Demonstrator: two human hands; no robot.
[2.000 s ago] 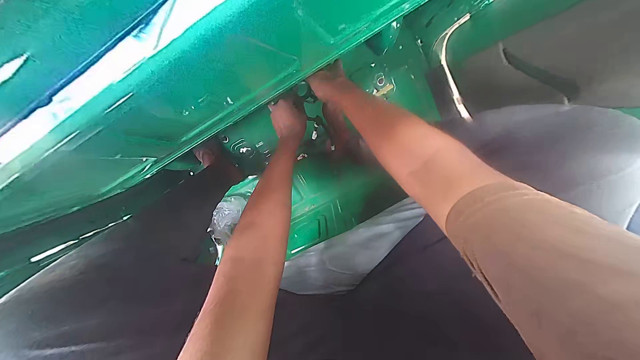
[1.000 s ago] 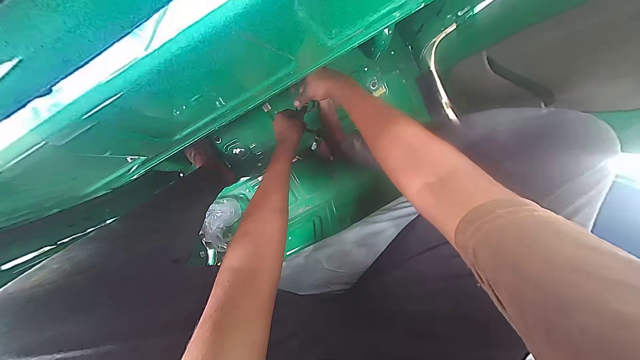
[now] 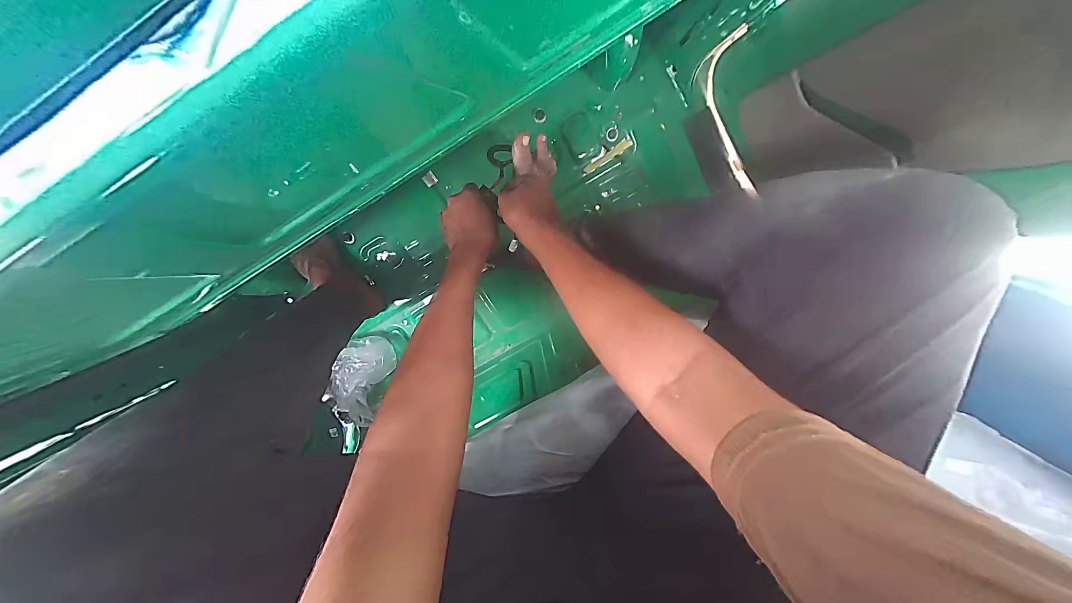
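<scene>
My left hand is curled around part of a thin dark cable, whose loop rises above the hands against green painted sheet metal. Close on its right, my right hand has bent fingers at the same cable; its fingertips are hidden. Pale toes of a bare foot show just above the right hand. Below both hands lies a green pressed-metal panel of a vehicle body.
A large green panel with a long edge slants across the upper left. Clear crumpled plastic lies left of my left forearm. Another bare foot is at the left. A dark-trousered knee and a pale curved strip are at the right.
My right hand has come down from the edge of the slanting panel to beside my left hand, uncovering the toes and the cable loop.
</scene>
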